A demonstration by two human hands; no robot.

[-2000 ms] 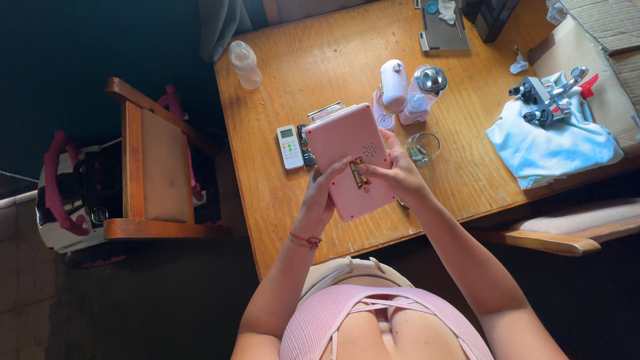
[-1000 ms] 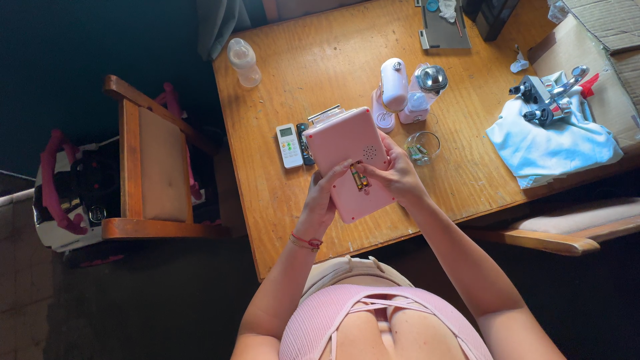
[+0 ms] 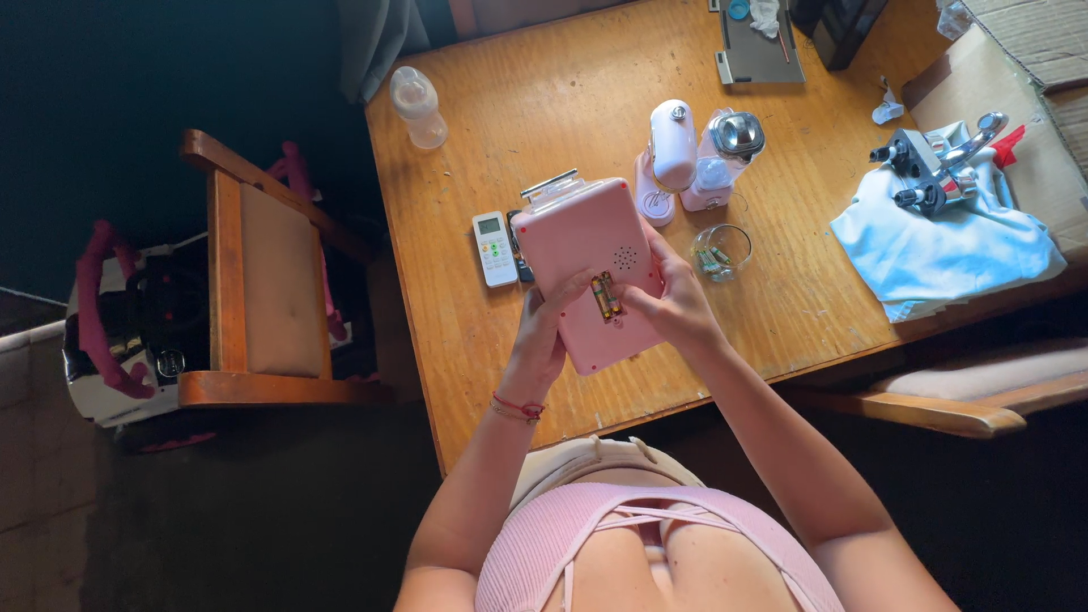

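Both hands hold a pink plastic toy appliance (image 3: pixel 578 246), its underside with a speaker grille facing me. My left hand (image 3: pixel 548 327) grips its left edge, the thumb near the uncovered battery compartment. Around the right edge is my right hand (image 3: pixel 676 297), with its thumb at the batteries (image 3: pixel 608 297) seated side by side in that compartment. Just left of the toy lie a white remote control (image 3: pixel 495 249) and a dark object partly hidden behind it. A clear round container (image 3: pixel 722 252) with several batteries stands to the right of my right hand.
On the wooden table (image 3: pixel 510 110) stand a baby bottle (image 3: pixel 418 109), a toy stand mixer (image 3: pixel 671 153) and a toy blender (image 3: pixel 722 157). A faucet (image 3: pixel 943 166) rests on light blue cloth (image 3: pixel 943 246) at right. Chairs flank the table, one at left (image 3: pixel 276 280).
Both hands keep hold of the pink toy at nearly the same place. The fingers have shifted slightly around the battery compartment, and the batteries show more plainly.
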